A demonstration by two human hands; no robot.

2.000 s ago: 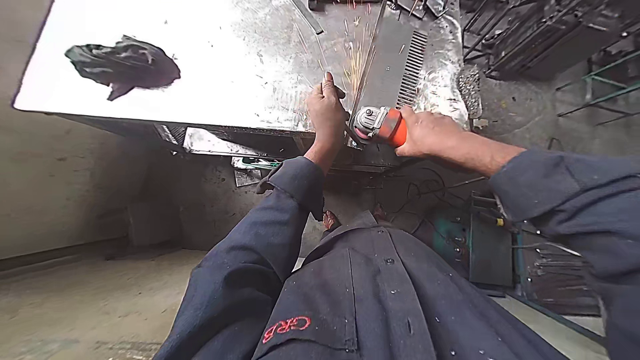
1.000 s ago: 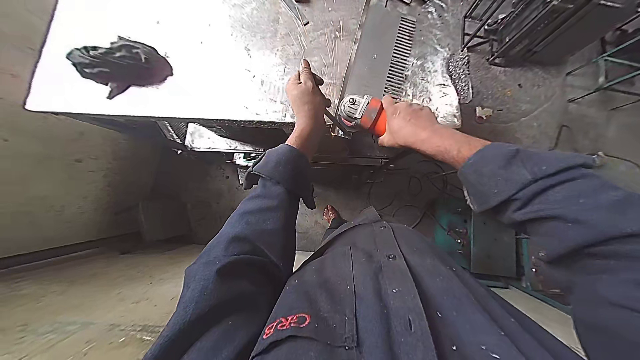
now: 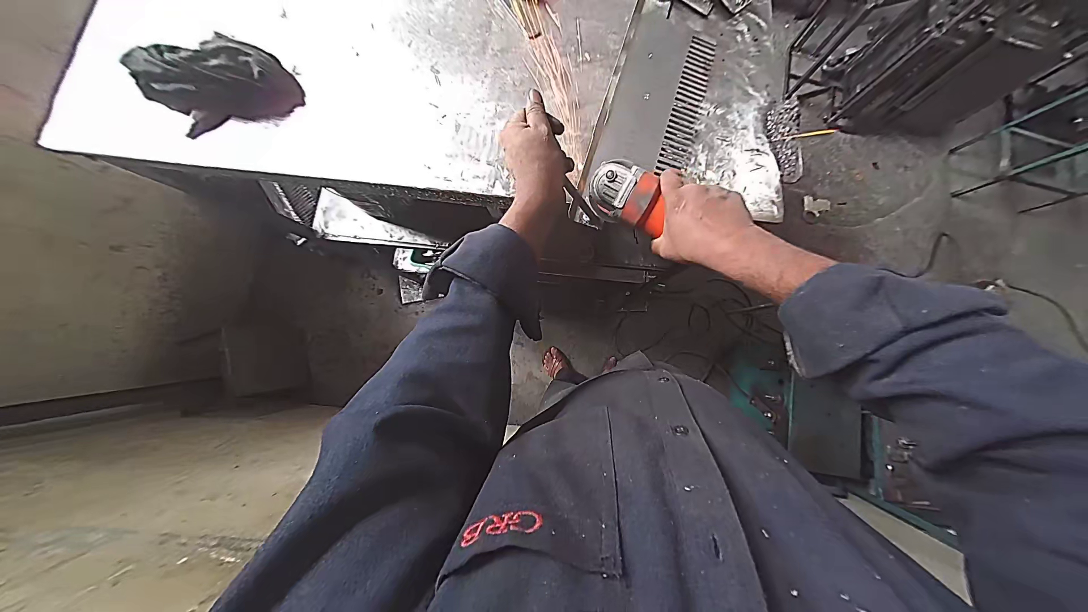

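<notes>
My right hand (image 3: 701, 219) is closed around the orange body of an angle grinder (image 3: 633, 194) at the table's front edge. Sparks (image 3: 552, 76) fly from near its disc toward the far side of the table. Just left of the grinder, my left hand (image 3: 534, 149) is closed on a thin dark bar (image 3: 580, 197), which seems to be the grinder's side handle or a workpiece; I cannot tell which. Beside the grinder lies a flat metal plate (image 3: 648, 93) with a row of slots along its right side. The disc's contact point is hidden.
A crumpled dark cloth or bag (image 3: 217, 81) lies on the metal table (image 3: 382, 102) at the left. Metal frames (image 3: 926, 68) stand on the floor at the right. Cables (image 3: 701, 314) and a green metal unit (image 3: 765, 387) are below, right of my feet (image 3: 557, 363).
Sparks show two seconds ago, not one second ago, and show again now. Both hands stay at the table edge, the right one still on the grinder.
</notes>
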